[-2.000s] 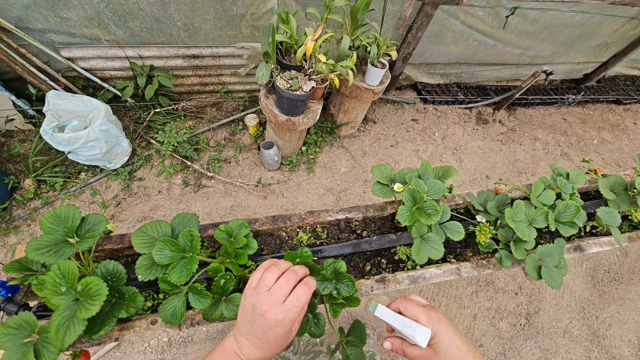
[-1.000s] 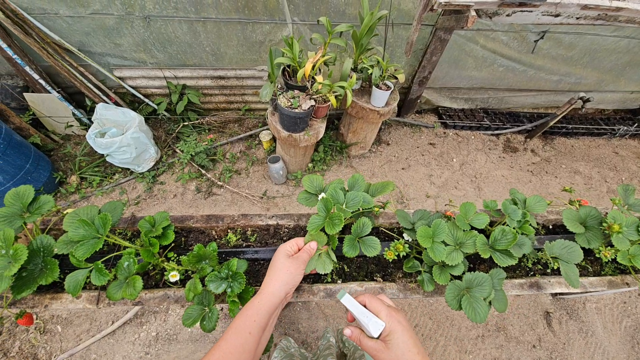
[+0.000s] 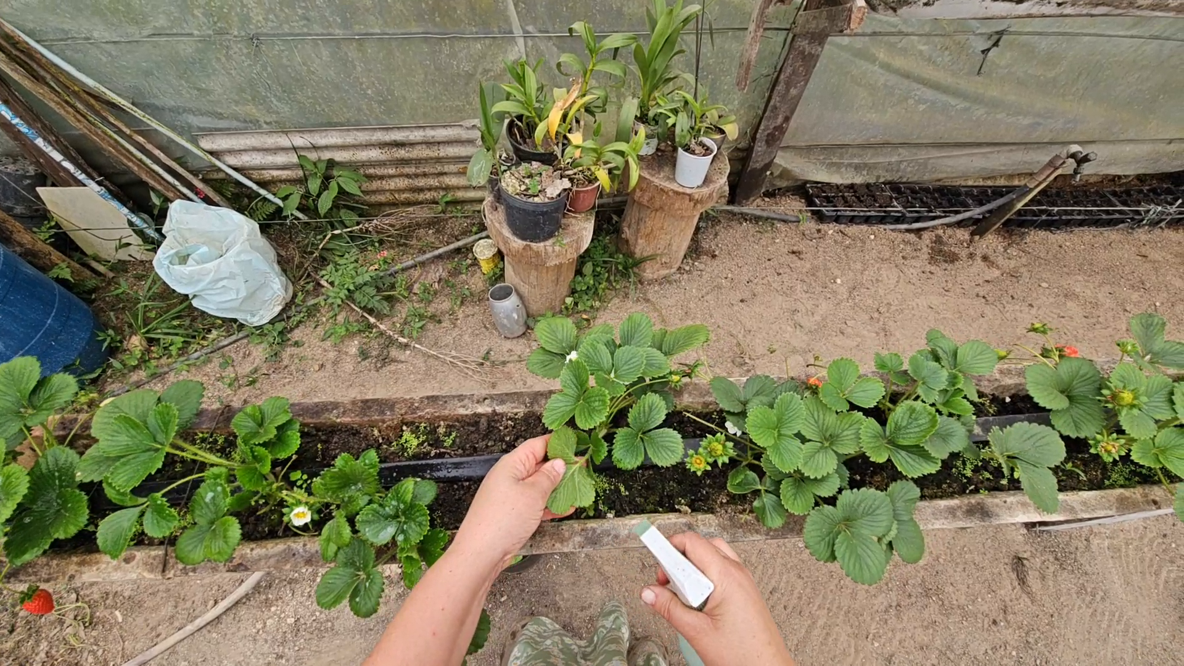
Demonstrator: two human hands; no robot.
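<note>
My left hand (image 3: 513, 495) reaches to the near edge of the planting bed and pinches a strawberry leaf (image 3: 573, 486) between thumb and fingers. The leaf belongs to a strawberry plant (image 3: 606, 379) with a small white flower. To the right and a little lower, my right hand (image 3: 712, 592) is closed around a white handheld tool (image 3: 677, 566) with a pale green tip, which points up and left toward the bed. Its lower part is hidden by the hand, and its exact kind is unclear. The tool does not touch the plant.
Wooden boards (image 3: 971, 511) edge the bed, and a black irrigation hose (image 3: 444, 468) runs along its soil. More strawberry plants (image 3: 860, 435) stand on both sides. Beyond are log stumps (image 3: 661, 217) with potted plants, a white plastic bag (image 3: 222, 264) and a blue barrel (image 3: 42, 314).
The view has shifted to the right along the bed since the earliest frame. My left hand has gone from foliage farther left to this plant's leaf; my right hand still holds the white tool.
</note>
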